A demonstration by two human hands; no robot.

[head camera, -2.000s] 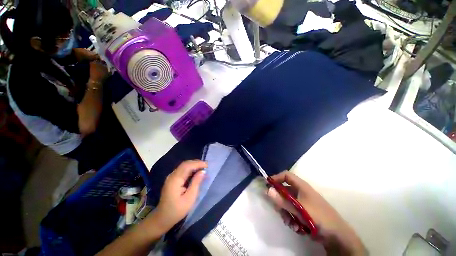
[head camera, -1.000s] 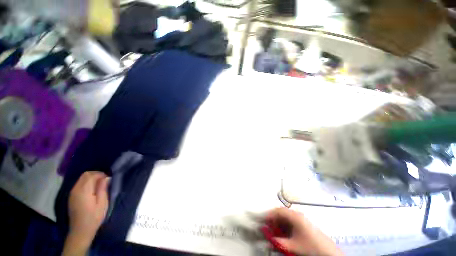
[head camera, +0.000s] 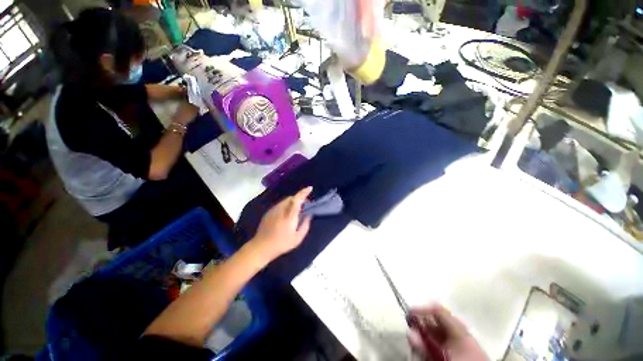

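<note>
Navy cloth panels (head camera: 402, 155) lie across the table in front of me. A small grey-blue piece (head camera: 326, 204) shows its pale side on the navy cloth. My left hand (head camera: 283, 224) holds the grey-blue piece at its left end, between thumb and fingers. My right hand (head camera: 448, 337) is at the lower edge of the picture, somewhat blurred, closed around the handles of the scissors (head camera: 392, 285). The blades point up and left above the white table, apart from the cloth. The handles are mostly hidden by my fingers.
A purple machine (head camera: 269, 116) with a round pale disc stands at the left, a purple tray (head camera: 284, 170) beside it. A person (head camera: 106, 134) sits beyond. A blue basket (head camera: 151, 257) is at lower left. A phone-like flat object (head camera: 541, 326) lies at lower right. Dark cloth scraps (head camera: 451, 95) lie behind.
The view swung right and back left. The grey-blue piece, earlier spread out, now shows smaller in my left hand. My right hand has drawn the scissors away from the cloth toward the lower right.
</note>
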